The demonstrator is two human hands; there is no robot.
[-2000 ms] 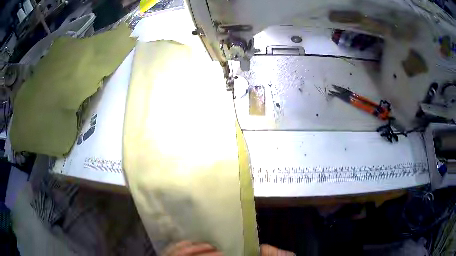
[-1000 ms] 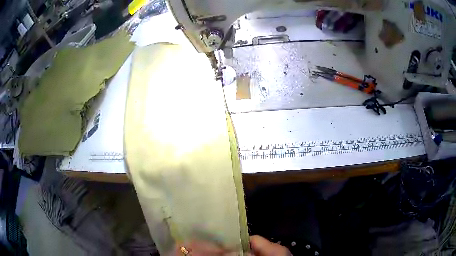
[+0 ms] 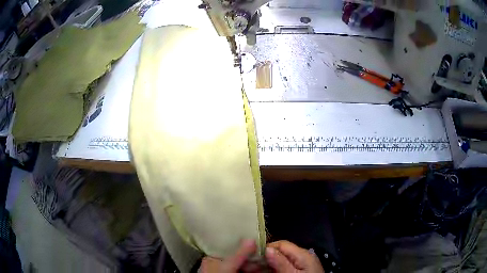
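The long pale olive garment panel point(image 3: 197, 160) runs from under the machine's needle area down over the table's front edge, washed out white under the lamp. Two layers show along its right edge. My left hand point(image 3: 229, 260) grips the panel's lower end at the bottom of the picture. My right hand point(image 3: 292, 258) pinches the right edge of the layers close beside it. Both hands are partly cut off by the lower rim. The presser foot point(image 3: 236, 59) stands at the panel's upper right edge; the glare hides detail there.
A darker olive stack of cut panels point(image 3: 59, 85) lies left. Orange-handled snips point(image 3: 374, 78) lie on the bed, right of a small tan patch point(image 3: 264, 74). A printed ruler point(image 3: 352, 144) runs along the table front. Grey-green cloth point(image 3: 101, 213) hangs below left.
Both hands have come further into view and closer together at the panel's right edge. The table and machine sit higher in the picture. A fold now shows at the panel's lower left.
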